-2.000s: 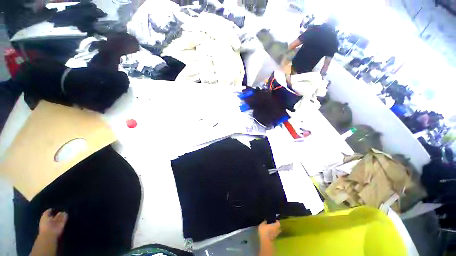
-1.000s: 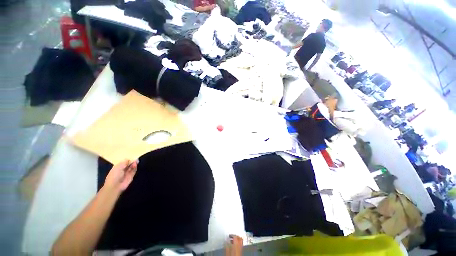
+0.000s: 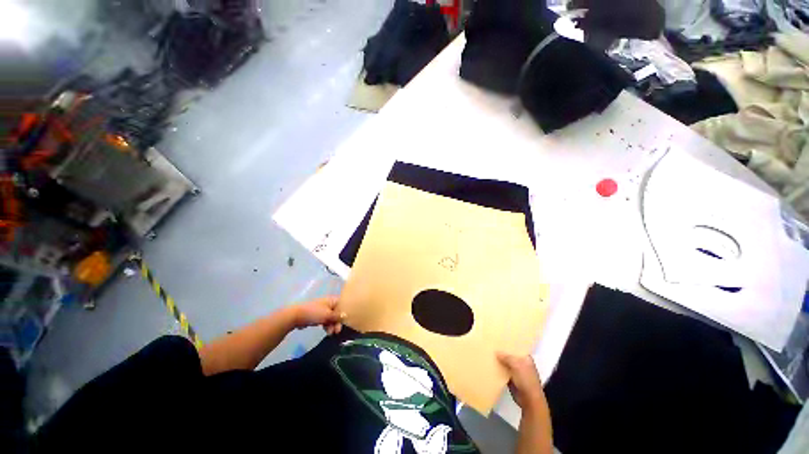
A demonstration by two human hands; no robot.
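A tan card template lies over a black cut panel, near the front edge of the table. Black cloth shows along its far edge and left side, and through its oval hole. My left hand grips the card's left edge, fingertips together. My right hand holds the card's right edge near its near corner, thumb on top. Whether a small tool is in either hand cannot be told. The near edge of the card is partly hidden by my printed shirt.
A flat black stack lies at right, white paper pattern pieces beyond it. A red cap is on the white table. Black bundles are at the far edge. Striped tape marks the floor at left.
The view has swung left. The card has moved from beyond the panel to over it, turned, and now both my hands hold its sides. Earlier only my left hand was at its edge.
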